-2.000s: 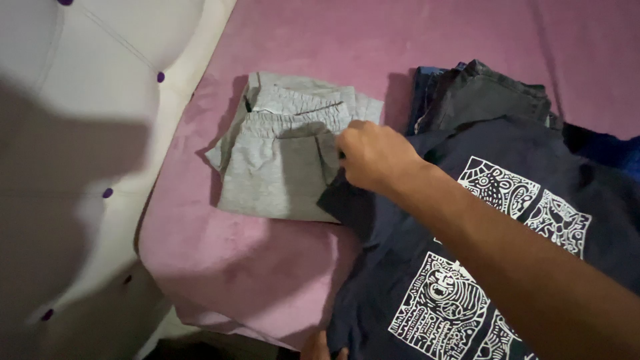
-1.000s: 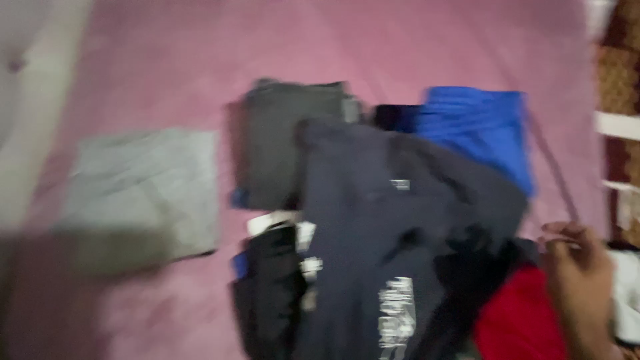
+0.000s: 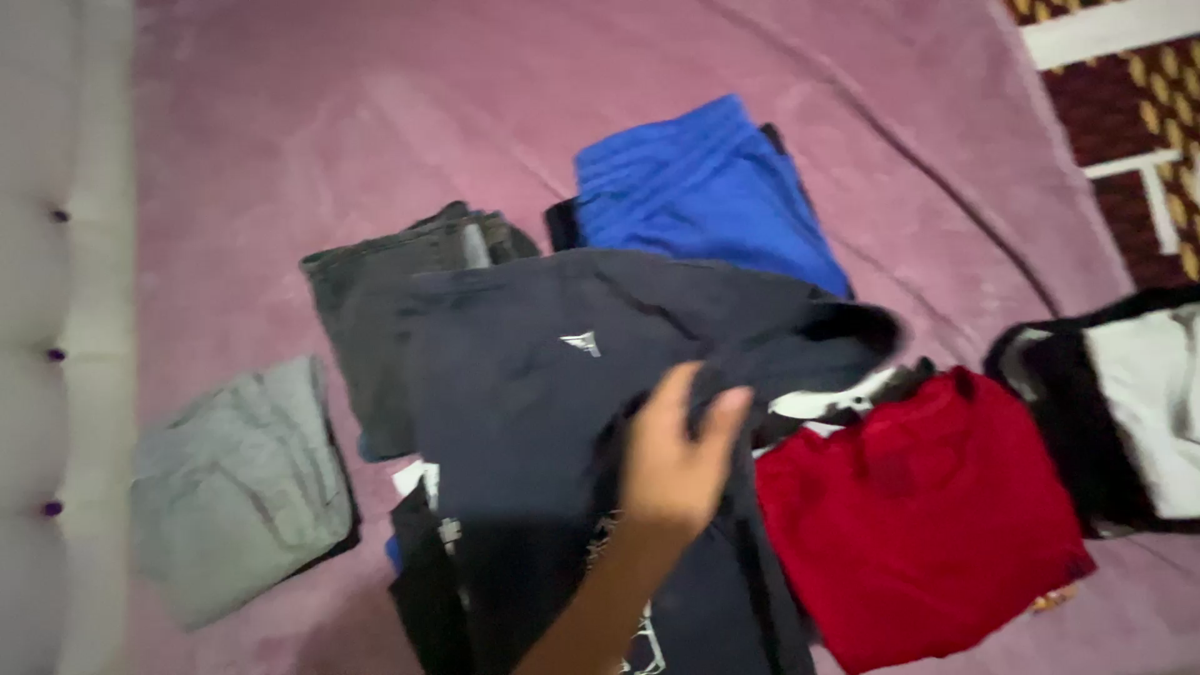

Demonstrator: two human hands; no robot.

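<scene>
My left hand point(image 3: 680, 450) reaches in from the bottom over a navy shirt point(image 3: 525, 394) with a small pale emblem and white print. Its thumb and finger are spread, with dark fabric between them; blur hides whether they pinch it. The shirt lies loosely over other clothes, one sleeve out to the right. My right hand is out of view. Folded dark grey trousers point(image 3: 366, 319) and folded blue shorts point(image 3: 694, 187) show past the shirt's top edge. Folded grey shorts point(image 3: 244, 497) lie at the left, and a folded red shirt point(image 3: 919, 525) lies right of the navy one.
A pink bedspread point(image 3: 375, 122) lies beneath the clothes. The pale tufted padding point(image 3: 66, 281) borders it on the left. A black and white folded garment point(image 3: 1144, 412) is at the right edge, and a patterned rug point(image 3: 1106, 112) is at the upper right.
The view has shifted right, showing the blue, red and black-and-white clothes. My right hand, at the right one second ago, has left the view. My left hand is now over the navy shirt.
</scene>
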